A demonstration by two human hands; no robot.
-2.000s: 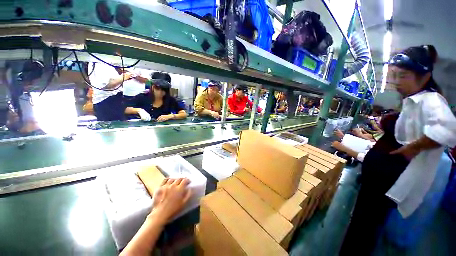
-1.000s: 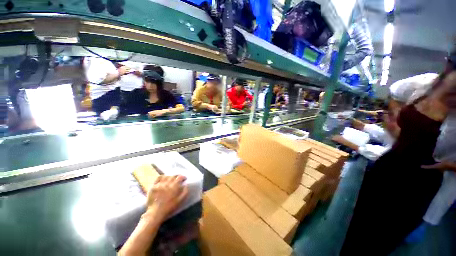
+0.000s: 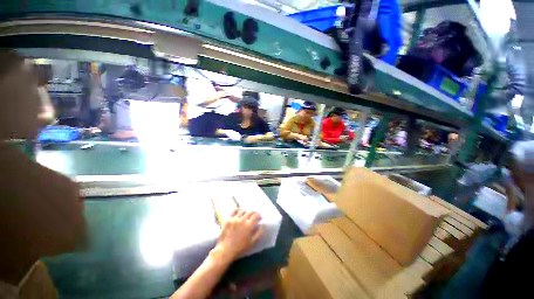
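Observation:
A white foam tray (image 3: 266, 225) sits in front of me, its left part washed out by glare. A narrow brown inner box (image 3: 218, 211) lies in it, blurred and pale. My left hand (image 3: 240, 233) rests palm down with bent fingers at the box's near end, on the tray's right part. Its fingertips are too blurred to show a grip. My right hand is out of the picture. A blurred brown open carton (image 3: 41, 204) fills the left edge.
Flat-sided brown cartons (image 3: 334, 266) stand in a row at the right, one (image 3: 389, 213) higher on top. Behind them is a second foam tray (image 3: 298, 201) with a brown box. A green overhead shelf (image 3: 281, 49) crosses above. People work across the line; another person is at the right edge.
The view has swung left, so the scene sits further right. The brown carton has come into view at the left edge. My left hand stays on the tray by the inner box.

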